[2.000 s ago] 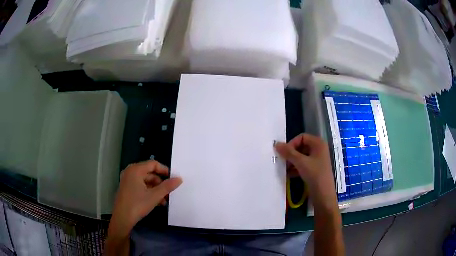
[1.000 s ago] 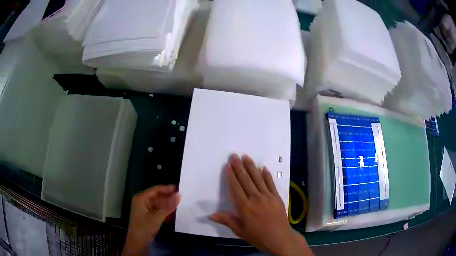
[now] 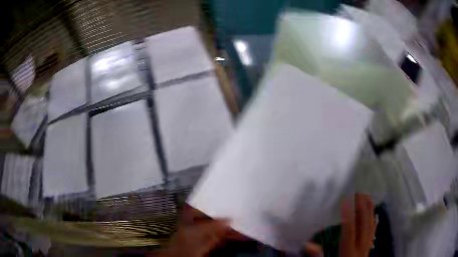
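A plain white sheet (image 3: 296,145) is tilted across the centre, lifted off its former place. What lies under it is hidden. My left hand (image 3: 203,233) is blurred and grips the sheet's lower left edge. My right hand (image 3: 357,226) is at its lower right edge, fingers upright along the side and thumb near the bottom corner. The picture's bottom edge cuts off both hands.
Several white rectangular panels (image 3: 128,148) lie in rows at left, one with bright glare. A shiny pale green glass stack (image 3: 346,55) is beyond the sheet. A dark phone (image 3: 411,64) lies at upper right. White sheet stacks (image 3: 429,155) stand at right.
The view has swung left to the panel rows. The white sheet has been lifted from the bench and turned. My right hand has gone from flat on the sheet to its edge.
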